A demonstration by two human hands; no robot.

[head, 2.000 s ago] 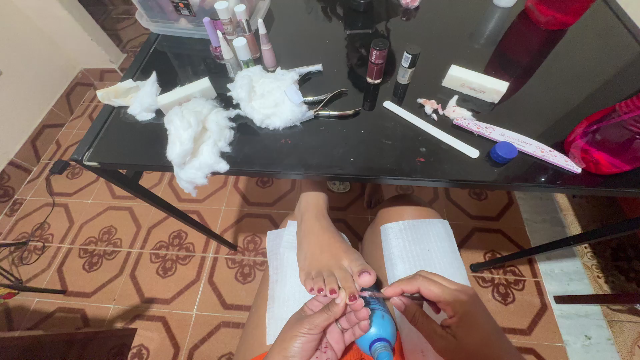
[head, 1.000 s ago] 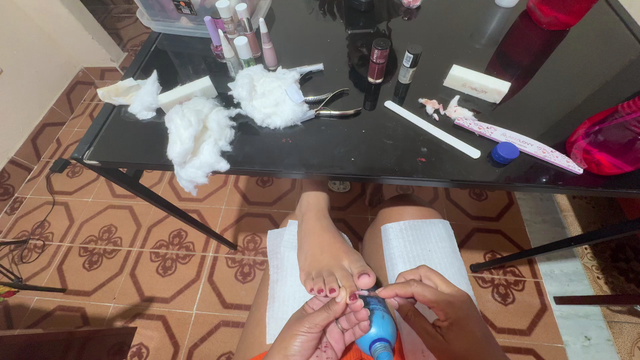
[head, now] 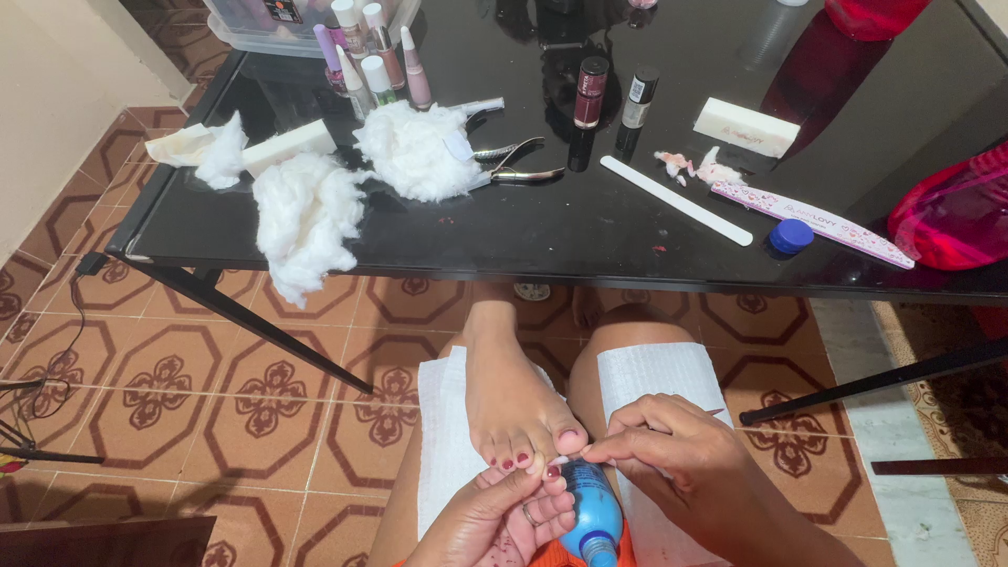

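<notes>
A person's bare foot (head: pixel 512 386) rests over my lap, dark red polish on the smaller toenails; the big toenail looks bare. My left hand (head: pixel 504 512), wearing a ring, grips a toe of that foot between thumb and fingers. A thin stick with a cotton-wrapped tip (head: pixel 561 461) touches beside the polished nail, pinched in the fingers of my right hand (head: pixel 669 453); its pointed dark end (head: pixel 714 411) sticks out behind. A blue plastic bottle (head: pixel 592 504) lies between my thighs, below the toes. White paper towels (head: pixel 654 374) cover both thighs.
On the black table (head: pixel 504 248) are cotton wool (head: pixel 307 216), cuticle nippers (head: pixel 524 175), nail polish bottles (head: pixel 591 92), a white nail file (head: pixel 677 201), a patterned file (head: pixel 819 224), a blue cap (head: pixel 791 235), white buffer blocks (head: pixel 746 127) and a bottle of pink liquid (head: pixel 953 213). Its front edge passes above the foot.
The stick, darker-tipped or partly hidden against the toes earlier, now shows its white cotton tip beside the nail. My right hand has shifted slightly; my left hand keeps its hold.
</notes>
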